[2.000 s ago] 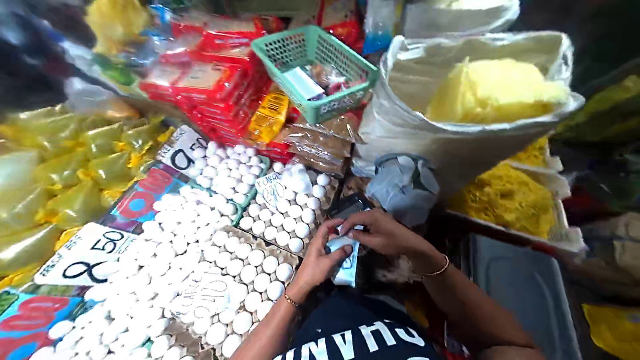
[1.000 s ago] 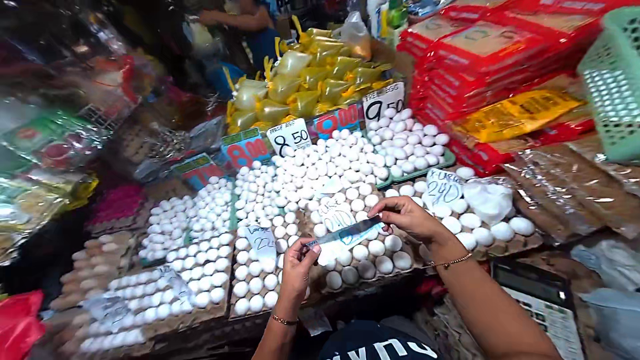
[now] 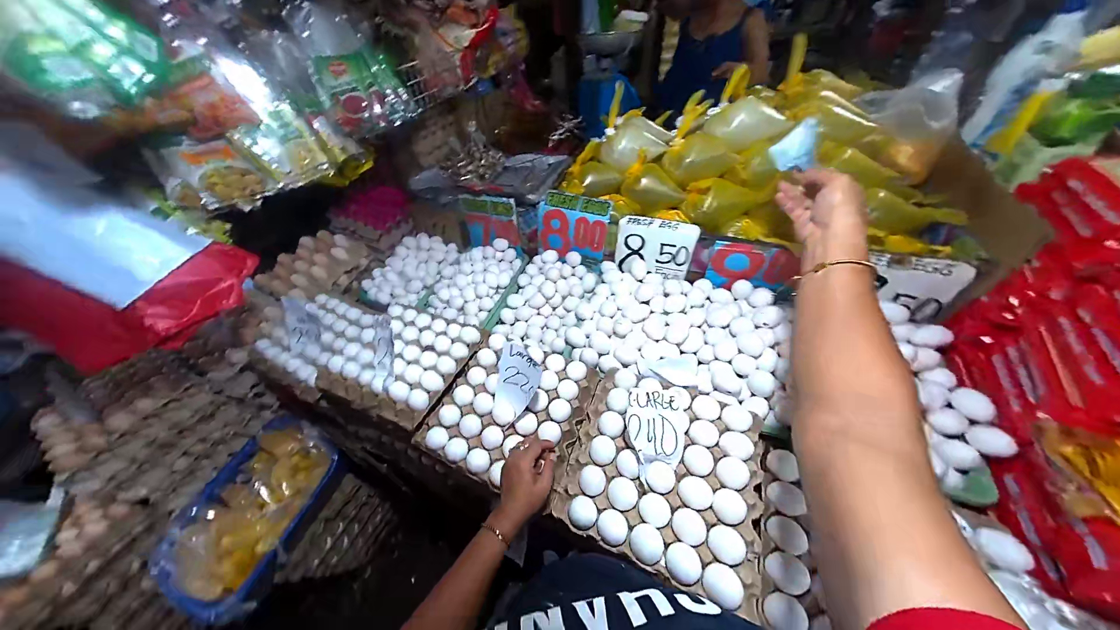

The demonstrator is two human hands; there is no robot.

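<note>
Stretched forward over the far side of the egg display, my right hand (image 3: pixel 821 199) has at its fingertips a small light-blue paper or banknote (image 3: pixel 794 145), blurred, in front of yellow-tinted plastic bags of liquid (image 3: pixel 726 162). Whether the fingers still grip it is unclear. My left hand (image 3: pixel 528 475) rests at the near edge of a cardboard tray of white eggs (image 3: pixel 470 425); its fingertips are partly hidden, so I cannot tell whether it holds anything. To its right lies another egg tray (image 3: pixel 654 507) with a handwritten paper price tag (image 3: pixel 656 426) on top.
Price signs (image 3: pixel 658 245) stand behind loose white eggs. A blue plastic basket (image 3: pixel 328 490) with bagged yellow goods is at lower left, near stacked egg trays (image 3: pixel 131 411). Red packets (image 3: pixel 1050 350) lie at right. Beyond the bags is a person in a dark-blue top (image 3: pixel 713 57).
My hands have parted: the right has reached forward over the eggs, the left has dropped to the tray edge. One second ago both held a strip-like bluish item. The view has swung left.
</note>
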